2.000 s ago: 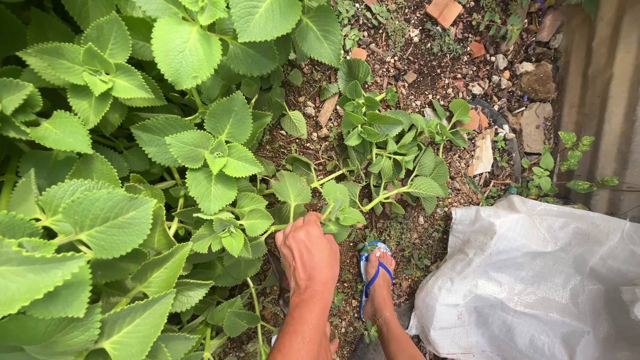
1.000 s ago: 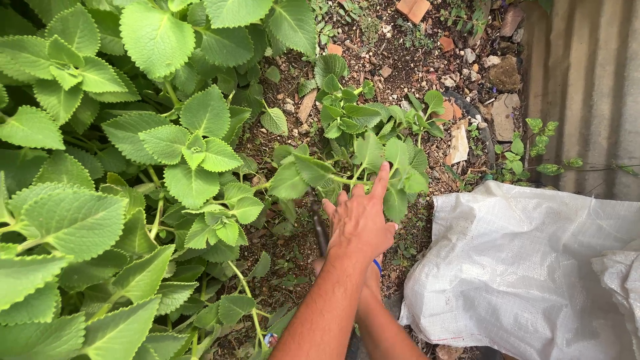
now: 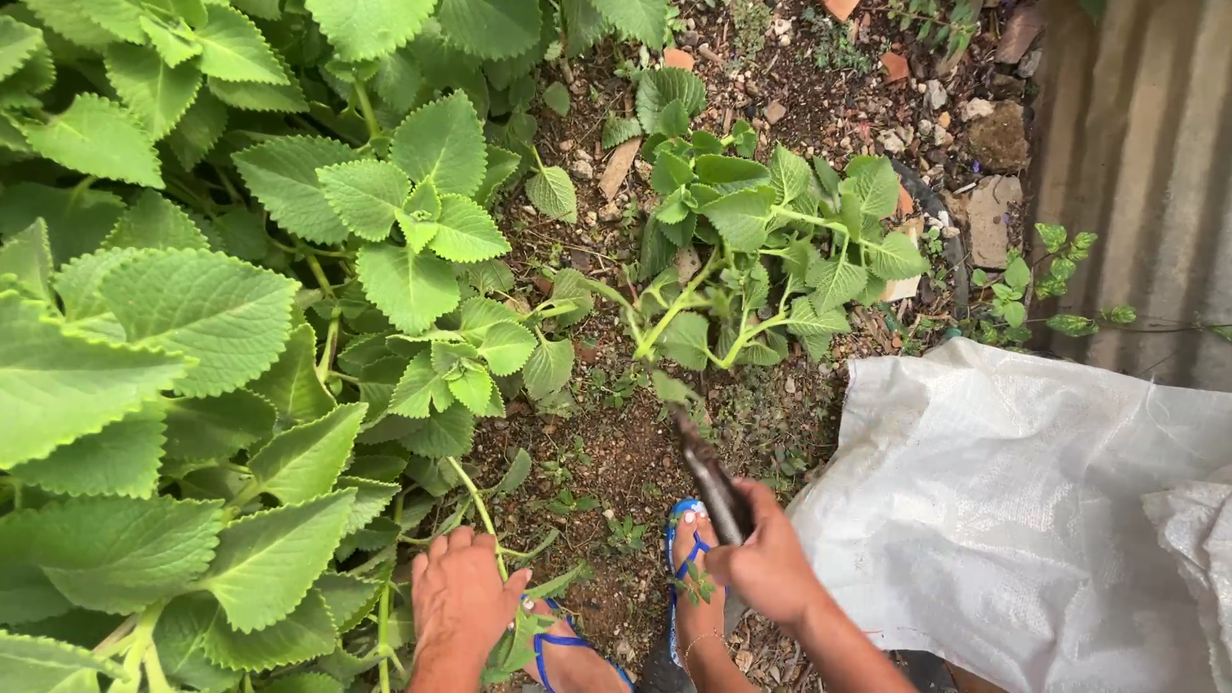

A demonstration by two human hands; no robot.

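My left hand [image 3: 466, 595] is low at the centre-left, on a long green plant stem [image 3: 478, 500] with the thumb toward it; whether the fingers close round it is hard to tell. In my right hand [image 3: 765, 558] is a dark, worn blade-like tool [image 3: 710, 474], its tip pointing up and left over the soil. Beyond the tip lies a heap of leafy stems [image 3: 760, 250] on the ground. A dense bush with broad, toothed leaves [image 3: 192, 308] fills the left side, close beside my left hand.
A white woven plastic sack [image 3: 1001, 481] is spread at the lower right. A corrugated sheet [image 3: 1136, 173] stands at the right edge. Stones and broken brick [image 3: 996, 140] lie near it. My feet in blue flip-flops [image 3: 695, 568] are on the soil below.
My hands were together near the stems and are now apart, left hand by the bush, right hand with the tool in clear view. Leafy stems that my hand touched now lie on the heap.
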